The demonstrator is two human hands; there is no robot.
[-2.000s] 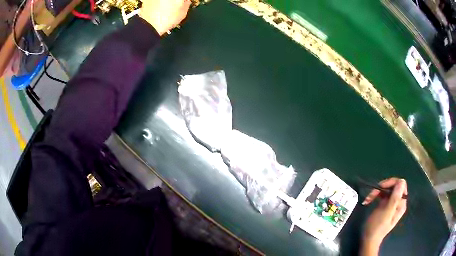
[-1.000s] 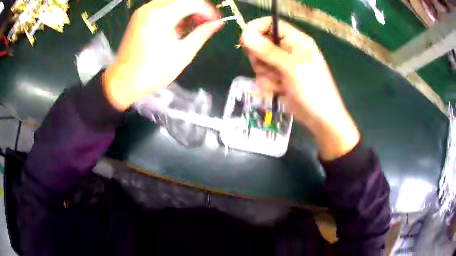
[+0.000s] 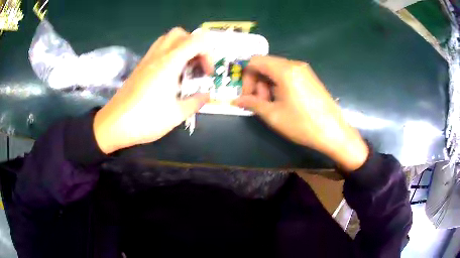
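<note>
The open white socket housing [image 3: 254,45] lies on the dark green bench in front of me. A green circuit board [image 3: 222,75] with a yellow block shows inside it. A gold strip [image 3: 229,26] shows along its far edge. My left hand [image 3: 156,90] is at the housing's left side and my right hand [image 3: 290,95] at its right side, both with bent fingers. The fingertips are blurred, and I cannot tell whether they hold a contact strip. The bagged cord [image 3: 96,65] lies to the left. A white stub [image 3: 190,123] projects at the lower left. No tweezers can be made out.
A gold pile of contact strips [image 3: 10,15] is cut off at the upper left. A pale edge strip and green belt [image 3: 428,15] show at the upper right. Whitish bagged material [image 3: 449,101] hangs at the right edge. The bench's front edge [image 3: 242,166] runs below my hands.
My left hand has come from the pile, and both hands have moved down from above the housing to its two sides. The gold strip and white lead seen between my fingers are no longer visible there.
</note>
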